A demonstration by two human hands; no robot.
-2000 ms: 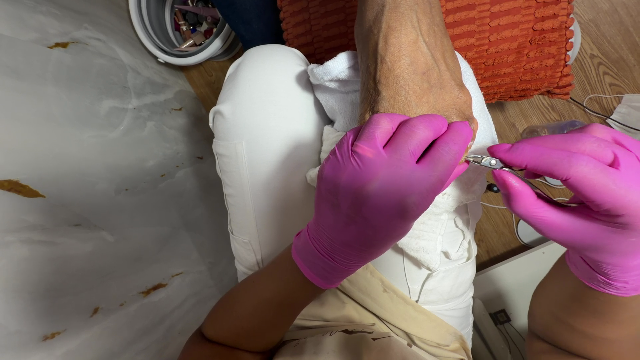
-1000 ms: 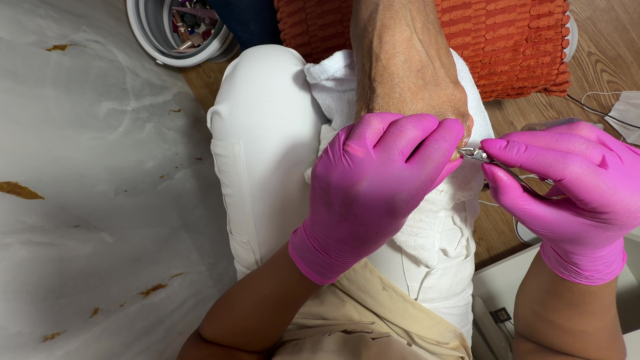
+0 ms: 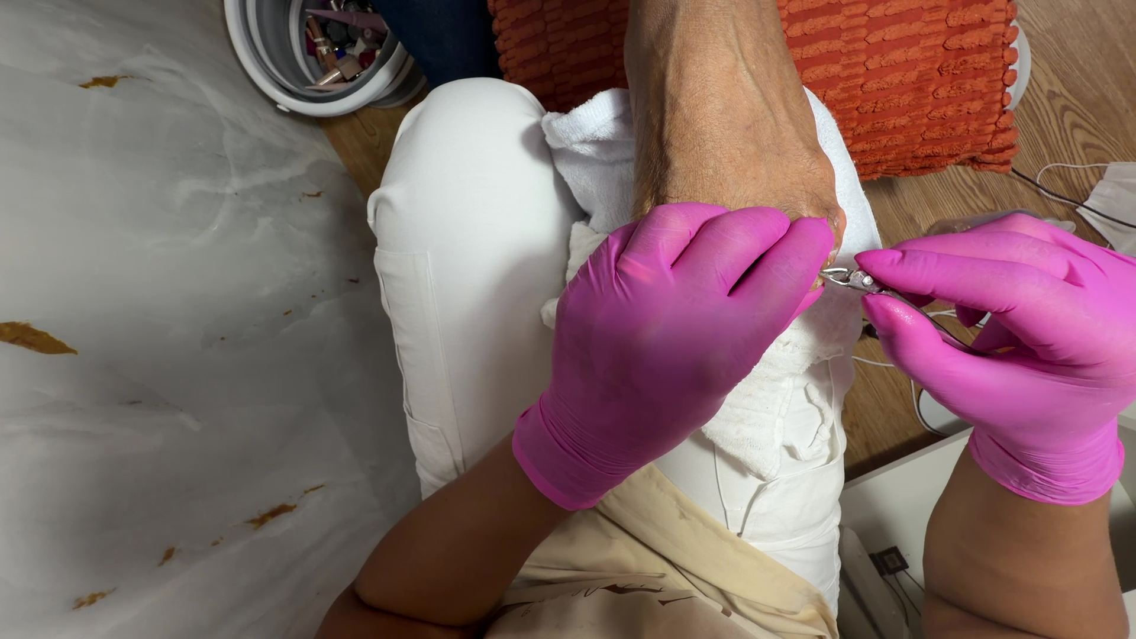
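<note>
Another person's bare foot [image 3: 728, 133] rests on a white towel [image 3: 596, 146] laid over my white-trousered leg. My left hand [image 3: 674, 328], in a pink glove, is closed around the front of the foot and covers most of its toes. In my right hand [image 3: 1012, 319], also gloved in pink, is a pair of metal nail nippers [image 3: 857, 280], held between thumb and fingers. Their jaws are at a toe just beyond my left fingertips; whether the jaws touch the nail cannot be told.
A round grey and white bucket [image 3: 333, 105] with small items stands at the upper left, beside a marbled surface [image 3: 195, 266]. An orange textured cushion [image 3: 896, 80] lies behind the foot. Cables [image 3: 919, 408] and a pale open drawer or box [image 3: 905, 470] are at the right.
Since two seconds ago, my right hand has shifted slightly left and the nippers stay at the toes. My left hand keeps its hold on the foot.
</note>
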